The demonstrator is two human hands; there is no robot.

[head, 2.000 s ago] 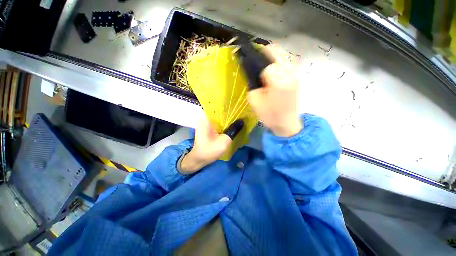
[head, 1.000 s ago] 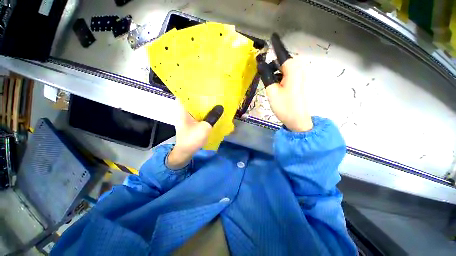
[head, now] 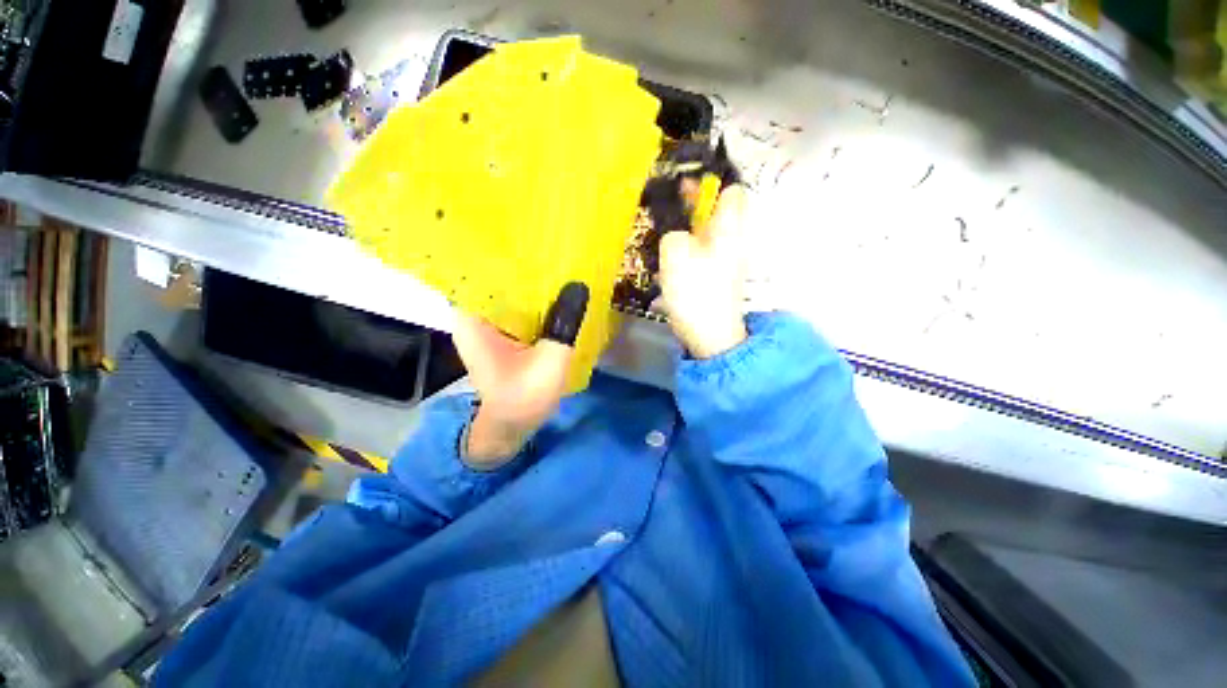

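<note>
My left hand (head: pixel 509 376) grips a fanned stack of yellow insulating sheets (head: pixel 518 188) at its lower end, with a black-cotted thumb on top. The sheets have small dark holes. They cover much of the black parts bin (head: pixel 688 110), which holds tan-gold slivers (head: pixel 638 285). My right hand (head: pixel 700 255), with black finger cots, is at the right side of the bin beside the stack. Its fingertips are blurred; a small yellow thing (head: pixel 707 199) shows at them, too unclear to name.
Dark holed parts (head: pixel 279 75) and a small metal plate (head: pixel 373 101) lie at the bench's upper left, near a large black box (head: pixel 88 101). Tiny scraps dot the pale bench on the right. Below left are a black tray (head: pixel 312 333) and a grey-blue panel (head: pixel 168 470).
The sheets have fanned wider and shifted up and left with my left hand. My right hand has moved left from the bin's right edge, its fingers now bunched at the bin.
</note>
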